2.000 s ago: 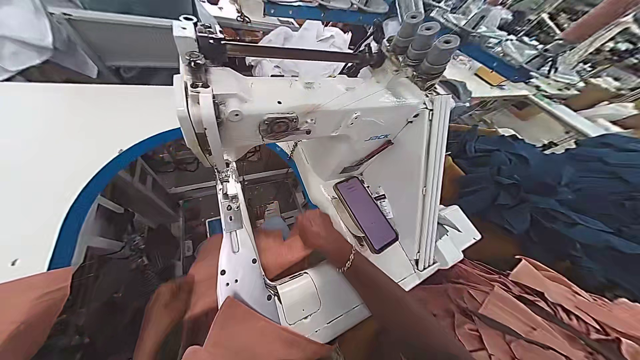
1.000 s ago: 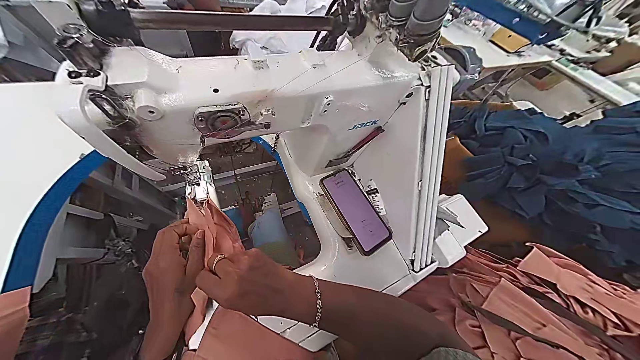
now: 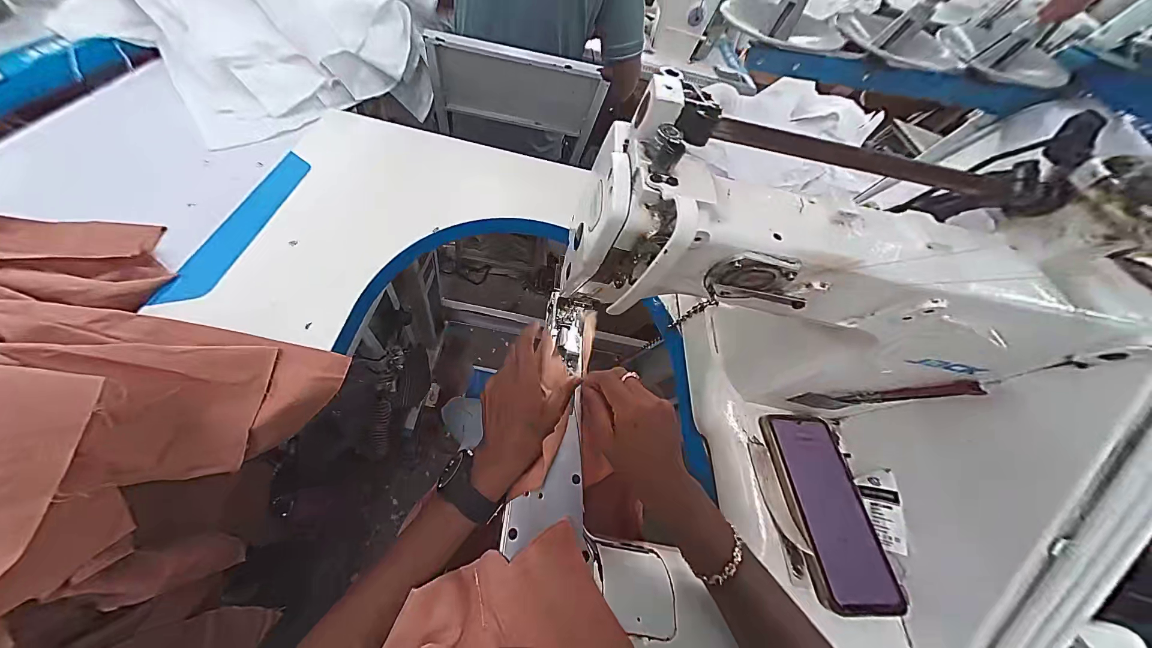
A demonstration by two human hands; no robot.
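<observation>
A salmon-coloured fabric piece (image 3: 531, 594) lies over the narrow arm of a white Jack sewing machine (image 3: 792, 234). Just in front of the metal presser foot (image 3: 569, 333), my left hand (image 3: 526, 405), with a black watch at the wrist, holds the fabric from the left side. My right hand (image 3: 634, 427), wearing a ring and a bracelet, pinches it from the right, the fingertips of both hands almost touching. Part of the fabric hangs down on both sides of the arm. The needle point cannot be made out.
Salmon fabric pieces (image 3: 171, 387) are heaped at the left on the white table (image 3: 360, 180), which has a blue-edged cutout. A smartphone (image 3: 837, 513) rests on the machine's base at the right. White cloth (image 3: 297, 54) lies at the back, near a person in a grey-green shirt (image 3: 549, 27).
The view has swung left, so the salmon heap and table show more. Both hands are now one on each side of the machine's arm, close to the presser foot; a second ago they were bunched together.
</observation>
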